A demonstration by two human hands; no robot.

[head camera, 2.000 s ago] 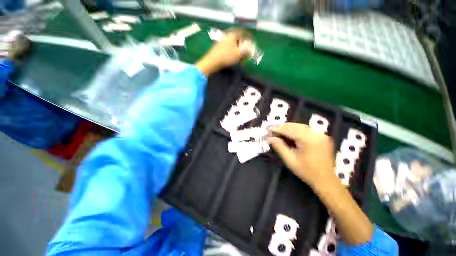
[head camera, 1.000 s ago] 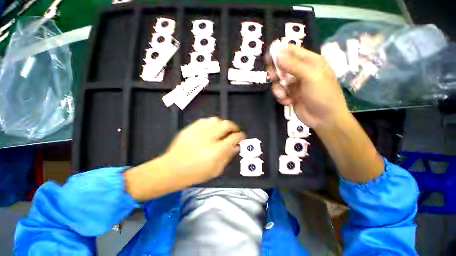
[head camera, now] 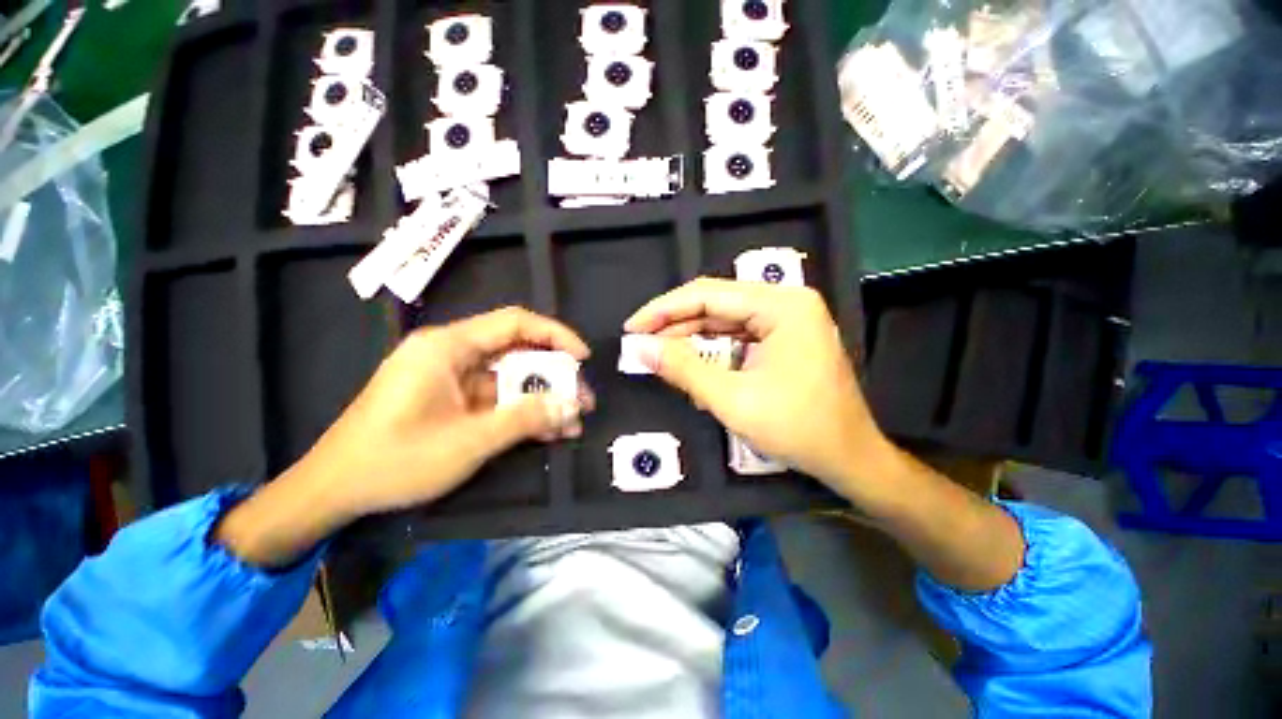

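My left hand (head camera: 471, 400) holds a watch body (head camera: 537, 382), pale with a dark round sensor facing up, above the black compartment tray (head camera: 324, 513). My right hand (head camera: 752, 358) holds a pale strap half (head camera: 643, 353) between thumb and fingers, its end pointing at the watch body; a small gap shows between them. Another watch body (head camera: 645, 462) lies in the front pocket between my hands. More watch bodies stand in columns in the back pockets. Loose strap halves (head camera: 614, 177) lie across the front ends of the columns.
A clear strap bag (head camera: 1047, 113) full of pale straps lies right of the tray on the green surface. A flat poly bag (head camera: 56, 281) lies at the left. Another black tray (head camera: 984, 372) and a blue plastic stool (head camera: 1202, 450) are at the lower right.
My left hand has picked up a watch body from the front pocket. My right hand has come from the tray's right back to its front middle with a strap half, facing my left hand.
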